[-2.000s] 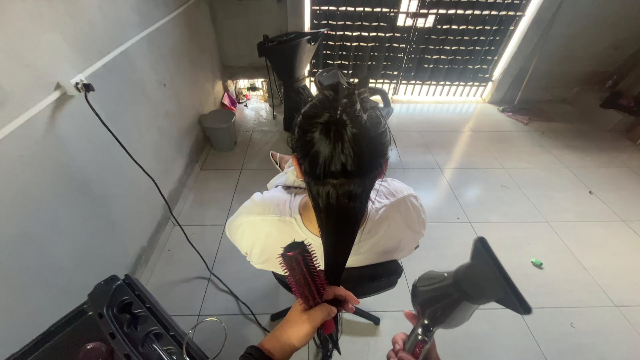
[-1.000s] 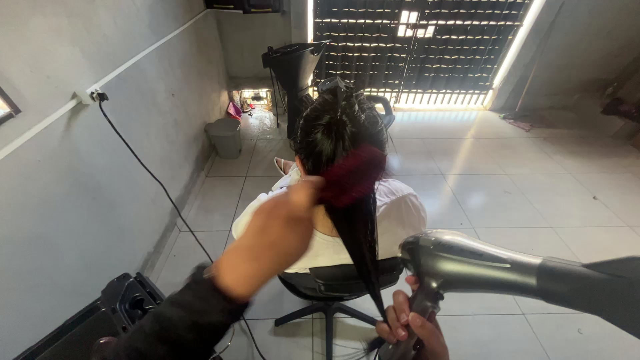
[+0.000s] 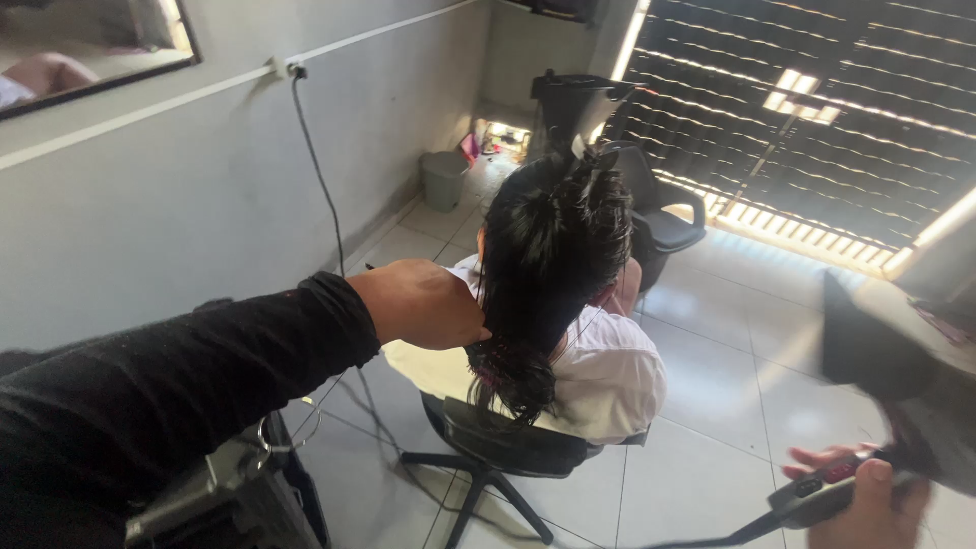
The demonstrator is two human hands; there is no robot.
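A person in a white top (image 3: 610, 374) sits with their back to me, their long dark hair (image 3: 541, 252) partly clipped up. My left hand (image 3: 423, 305), in a black sleeve, is closed at the left edge of the hair by the nape. It holds a round hairbrush (image 3: 496, 370), mostly hidden, with the hair ends wound over its bristles. At the lower right, my right hand (image 3: 869, 488) grips the handle of a hair dryer (image 3: 907, 396). The dryer's wide dark nozzle is blurred and stands to the right, apart from the hair.
The person's black swivel chair (image 3: 503, 442) stands on the tiled floor. A black salon trolley (image 3: 221, 488) is at lower left. The dryer's cord (image 3: 328, 175) hangs from a wall outlet. Beyond are a grey bin (image 3: 444, 181), a dark armchair (image 3: 663, 213) and a slatted gate (image 3: 778, 130).
The left hand has brought the brush down to the nape, and hair is now wound on it. The right hand, near the hair ends one second ago, is now farther right with the dryer. The view has tilted.
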